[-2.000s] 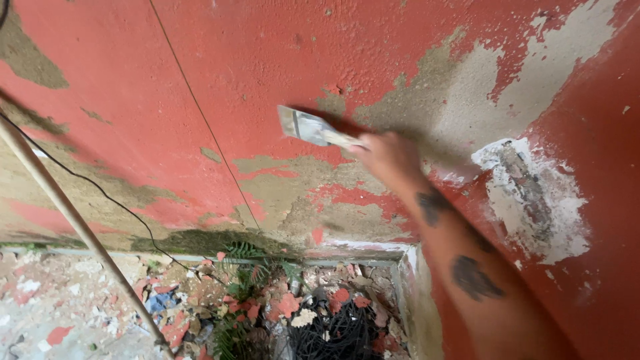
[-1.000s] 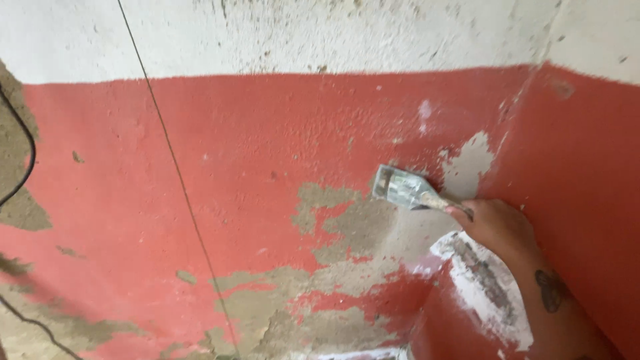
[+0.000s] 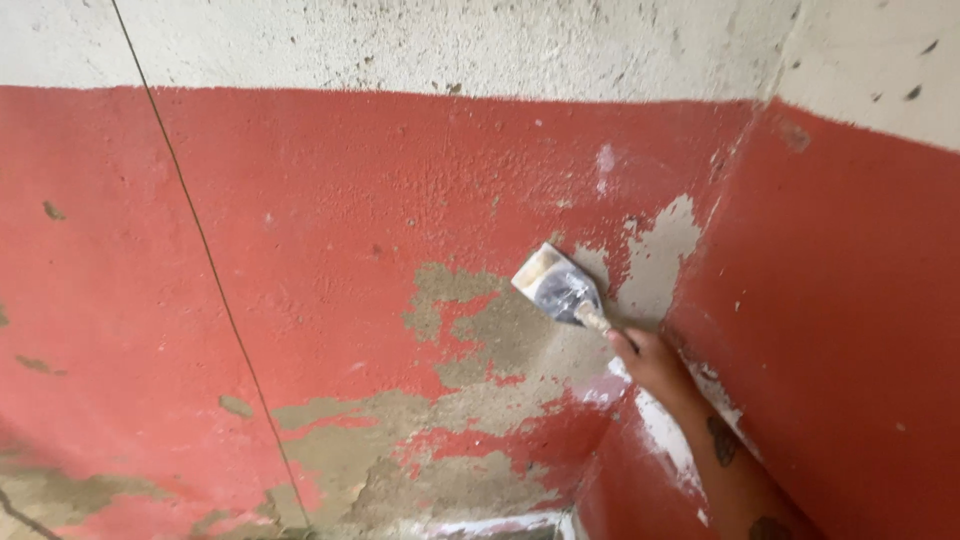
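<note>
My right hand (image 3: 646,361) is closed around the handle of a paint scraper (image 3: 561,289), right of centre. The scraper's wide metal blade is smeared with white and points up and to the left, against the red painted wall (image 3: 337,225). Just below and left of the blade, the paint is gone and a grey-brown bare patch (image 3: 499,330) shows. A paler bare patch (image 3: 664,259) lies to the right of the blade, beside the corner. My left hand is not in the view.
A thin dark cord (image 3: 204,244) runs slanting down the wall at the left. The adjoining red wall (image 3: 832,300) meets this one at a corner on the right. Above the red paint is a speckled white band (image 3: 450,45). A white-edged ledge (image 3: 495,523) shows at the bottom.
The view has tilted up, so the debris on the floor is out of sight. My right hand still holds the scraper, now nearer the corner than two seconds ago.
</note>
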